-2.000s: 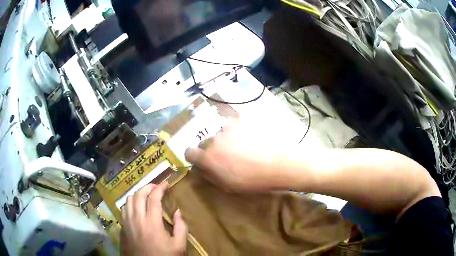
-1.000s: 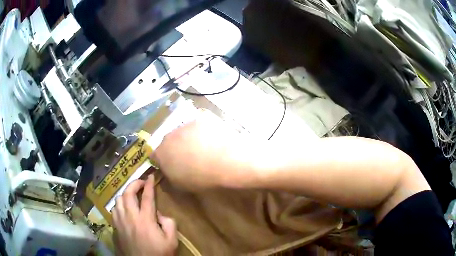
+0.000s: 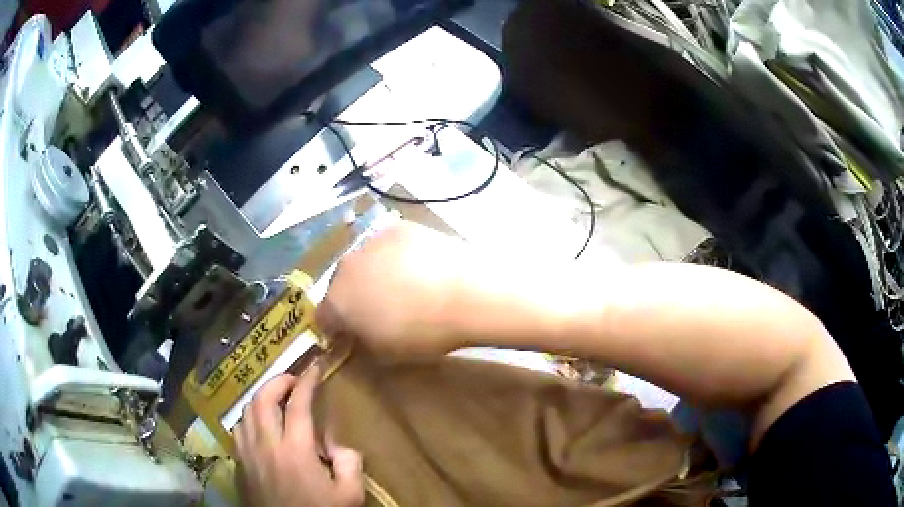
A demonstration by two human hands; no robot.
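Note:
The brown garment piece [image 3: 476,426] lies spread in front of me, its upper left edge at the yellow clamp frame [image 3: 213,398], which has black handwriting and a long window. My left hand [image 3: 297,446] lies at the cloth's left edge, fingertips at the frame's window. My right hand [image 3: 382,292] reaches in from the right; its fingers are bent down at the frame's right end and the cloth edge, and the fingertips are partly hidden. A thin light yellow strip [image 3: 379,492] shows on the cloth beside my left hand.
The white machine head [image 3: 69,426] stands at the left, with the clamp arm [image 3: 149,208] behind the frame. A black-framed screen [image 3: 268,50] is at the back. A black cable [image 3: 496,178] loops over the white plate. Beige garment pieces [image 3: 813,69] are piled at the upper right.
My right hand has moved left, from the white plate to the frame's right end and cloth edge. My left hand stays at the frame's window. The camera view has shifted.

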